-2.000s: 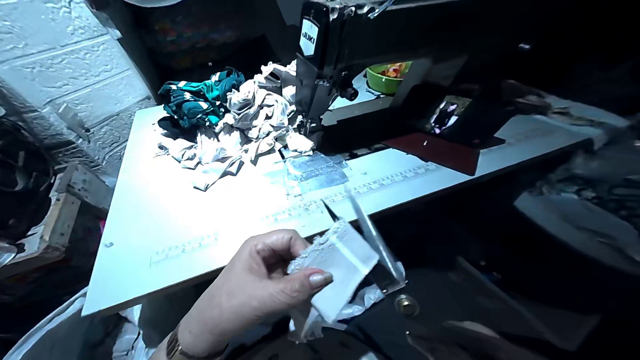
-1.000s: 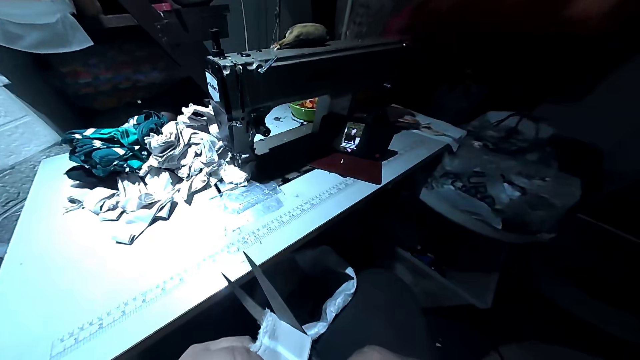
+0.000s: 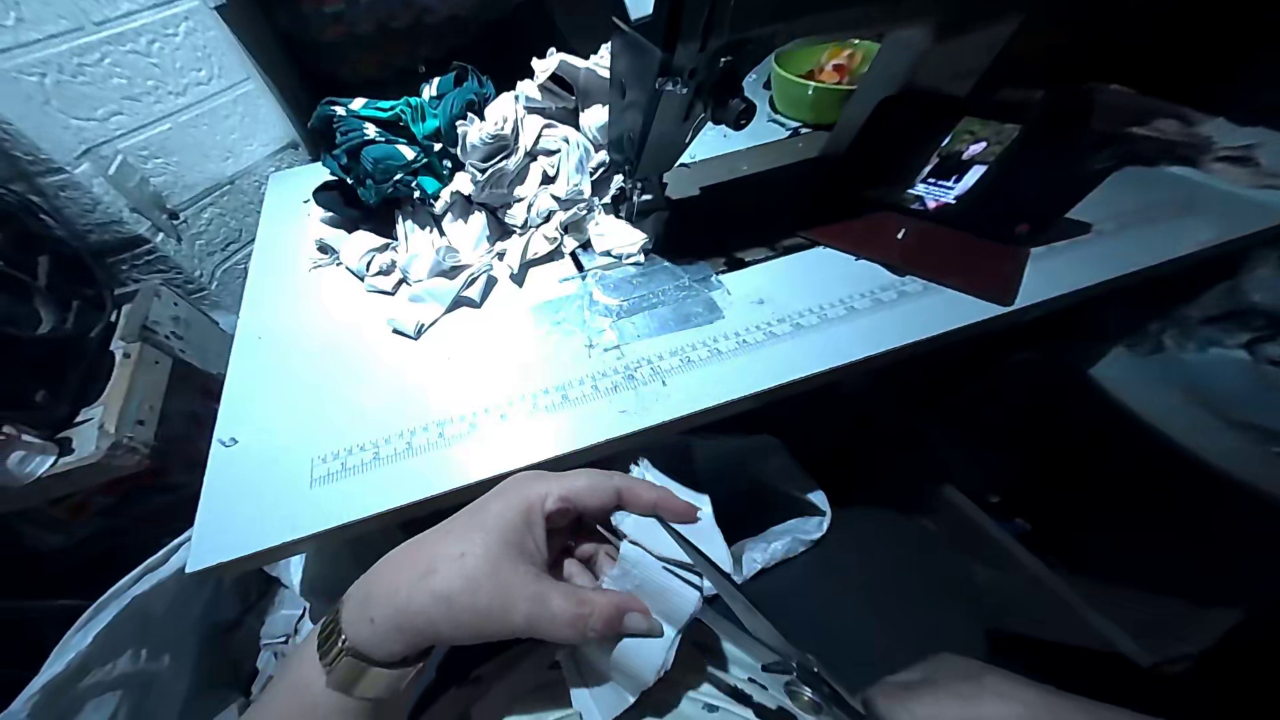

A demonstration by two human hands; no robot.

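Note:
My left hand (image 3: 520, 570), with a gold-toned watch on its wrist, pinches a white fabric strip (image 3: 640, 610) between thumb and fingers below the table's front edge. Metal scissors (image 3: 745, 610) reach in from the lower right, their blades parted around the fabric near my left fingertips. My right hand (image 3: 960, 690) is at the bottom edge by the scissors' handle end, dim and partly out of frame; its fingers on the handles are hidden. A white cloth strip (image 3: 785, 540) hangs in a loop behind the blades.
On the sewing table (image 3: 270, 400) lie cream fabric strips (image 3: 530, 160) and green fabric (image 3: 385, 145), beside a sewing machine (image 3: 650, 100). A measuring scale (image 3: 560, 395) runs along the front. Behind are a green bowl (image 3: 815, 85) and a phone (image 3: 960, 165) in a dark red case. A wooden crate (image 3: 140, 370) stands left.
The scissors, above the fabric's edge a second ago, now have their blades around it. My left hand has come further into view. The view has swung back left.

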